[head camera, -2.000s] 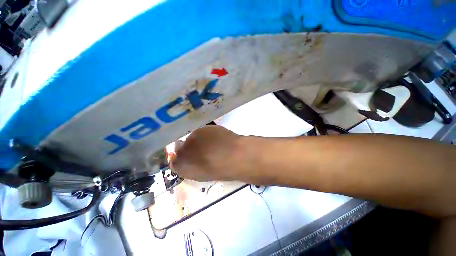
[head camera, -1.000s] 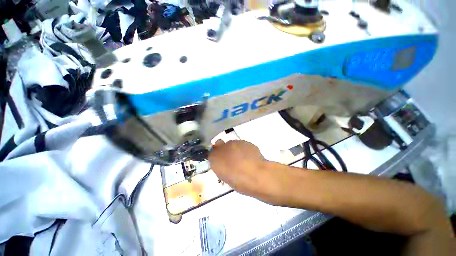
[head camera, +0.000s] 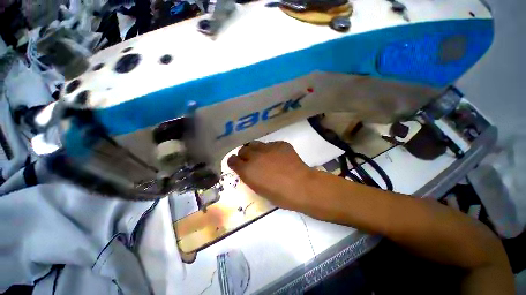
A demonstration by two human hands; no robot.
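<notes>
A white and blue JACK sewing machine head [head camera: 262, 122] spans the view, its left end blurred. My right hand [head camera: 266, 167] reaches in from the right, under the head and just right of the needle area. Its fingers are curled with the fingertips close together; whether they hold something cannot be told. The presser foot area [head camera: 209, 197] sits on the silvery needle plate, left of my hand, partly under the head. The worn tan-orange bed [head camera: 199, 226] lies in front of it. My left hand is not in view.
Black looped scissor handles [head camera: 372, 171] and a white scrap [head camera: 311, 141] lie under the arm. Pale cloth with black strips [head camera: 75, 230] is heaped left. A striped strip [head camera: 224, 273] lies near the ruler-marked table edge [head camera: 334, 260].
The view has drawn back from the close-up of the machine head, then shifted a little. My right hand has moved slightly back and away from the needle area, with its fingers still curled.
</notes>
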